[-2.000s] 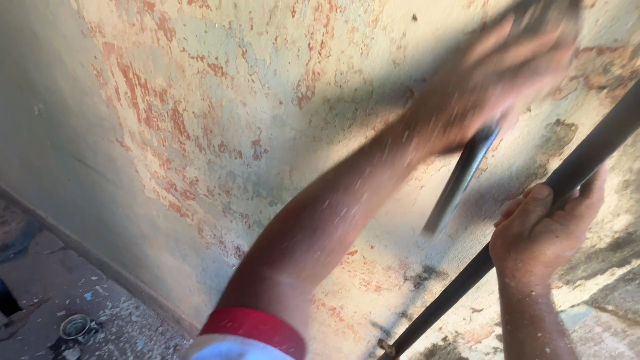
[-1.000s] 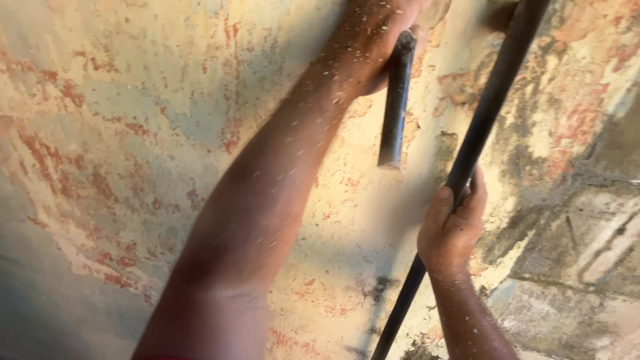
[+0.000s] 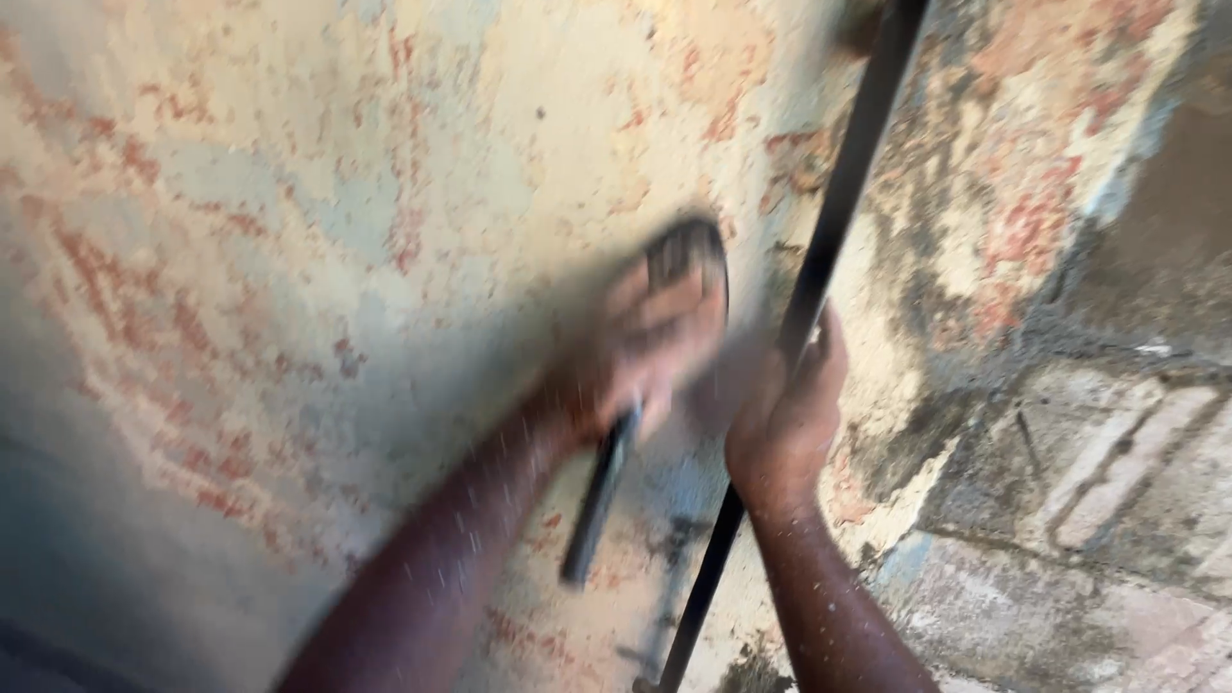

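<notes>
My left hand [image 3: 650, 346] is blurred and closed around a dark hand tool, whose kind I cannot tell. Its rounded dark part [image 3: 688, 255] shows above the fingers, and a short tubular dark end [image 3: 602, 500] sticks out below the hand. To the right, my right hand [image 3: 789, 423] grips a long dark bar [image 3: 852, 164], which slants from the top edge down to the bottom of the view, close to the wall. The painted plaster wall [image 3: 462, 144] behind both hands is flaking, with cream, blue and reddish patches.
On the right, the plaster ends in a ragged edge beside exposed masonry blocks [image 3: 1059, 616] and a grey mortar band [image 3: 1059, 327]. A small bracket-like piece [image 3: 647, 684] sits at the bar's lower end. Fine specks hang in the air near my arms.
My left hand has moved down along the wall with the dark tool, from near the top edge. My right hand still grips the bar. The view has swung rightward, bringing in more masonry.
</notes>
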